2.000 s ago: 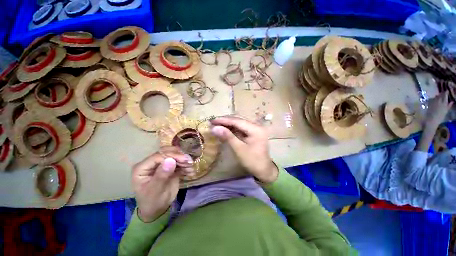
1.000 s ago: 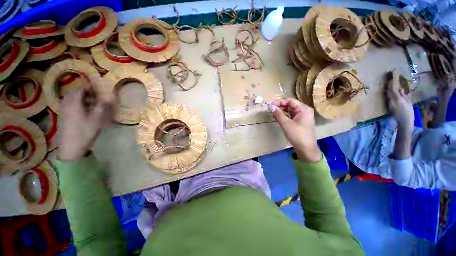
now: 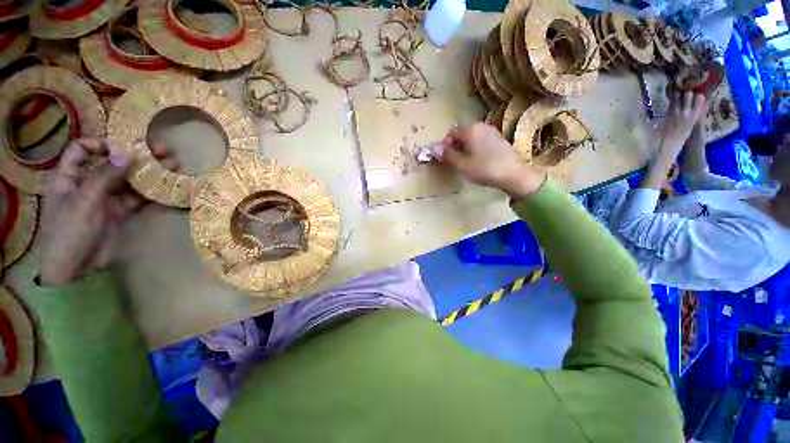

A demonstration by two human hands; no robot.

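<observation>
My left hand point(image 3: 87, 208) is at the left, its thumb on the near-left rim of a plain straw ring point(image 3: 234, 130) and fingertips showing in the ring's hole. My right hand point(image 3: 485, 157) pinches a small white cap point(image 3: 424, 155) over the brown-spotted glue board point(image 3: 407, 186). A second straw ring point(image 3: 212, 229) lies flat near the table's front edge, partly under or against the first, with twisted cord point(image 3: 299, 232) around and across its centre hole. Whether the cap touches the board, I cannot tell.
Red-banded rings point(image 3: 199, 35) crowd the left. Tangled cords point(image 3: 277, 99) and a white glue bottle point(image 3: 445, 22) lie at the far side. Stacked corded rings point(image 3: 554, 65) stand right of the board. A co-worker's sleeved arm point(image 3: 650, 208) is at the right.
My left hand has come onto the plain straw ring, which has shifted nearer the corded ring. My right hand has stayed at the white cap over the board. The view has moved right.
</observation>
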